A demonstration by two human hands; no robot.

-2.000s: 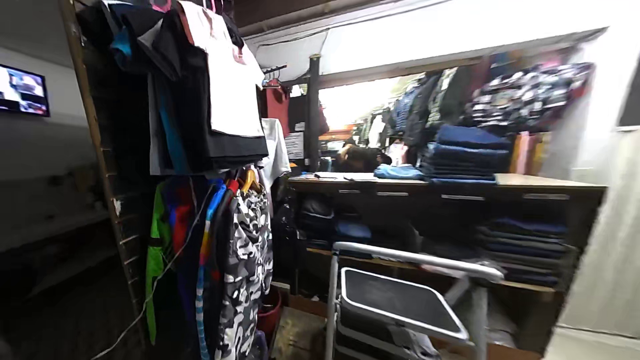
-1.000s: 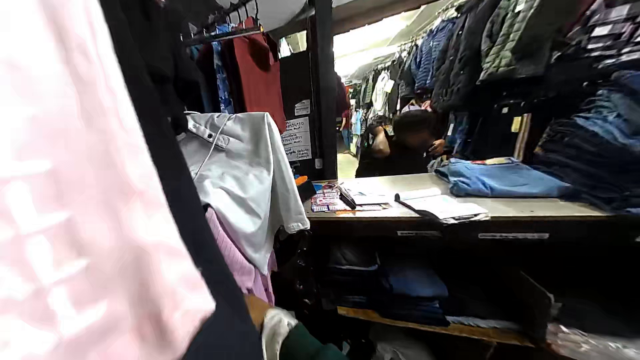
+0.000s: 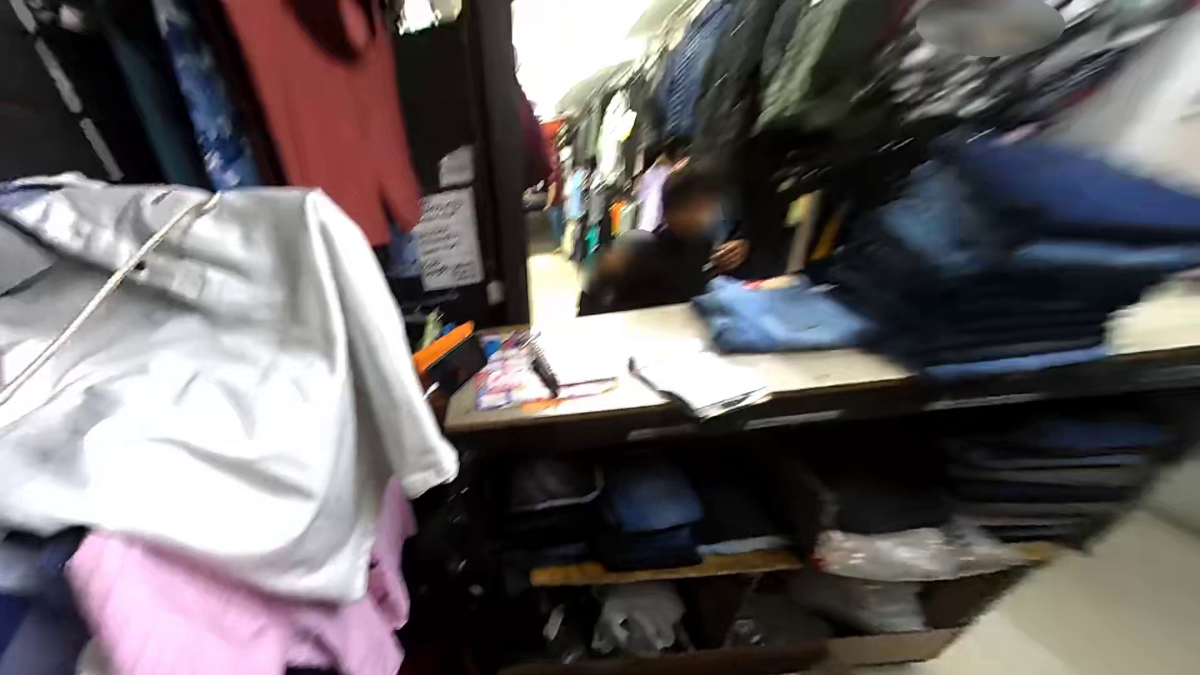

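Neither of my hands shows in the head view. Nearest to me on the left hangs a white short-sleeved garment with a drawstring (image 3: 216,375), and a pink garment (image 3: 244,609) shows below it. Behind them hangs a red garment (image 3: 323,112) beside a blue patterned one (image 3: 202,94). On the counter (image 3: 600,347) lie a folded pair of light blue jeans (image 3: 783,314), papers (image 3: 703,375) and a dark comb-like or pen-like item (image 3: 542,366). A tall stack of folded jeans (image 3: 1012,253) stands at the right. The view is blurred.
Shelves under the counter hold folded clothes (image 3: 652,497) and clear plastic bags (image 3: 891,553). A dark post (image 3: 497,159) stands at the counter's left end. Beyond the counter is a person in dark clothing (image 3: 656,262), with racks of hanging jackets (image 3: 797,75) behind. Pale floor (image 3: 1116,600) shows at lower right.
The view has moved closer to the counter. A hand and dark green sleeve at the bottom of the frame one second ago are out of sight, as is the pale pink garment at left.
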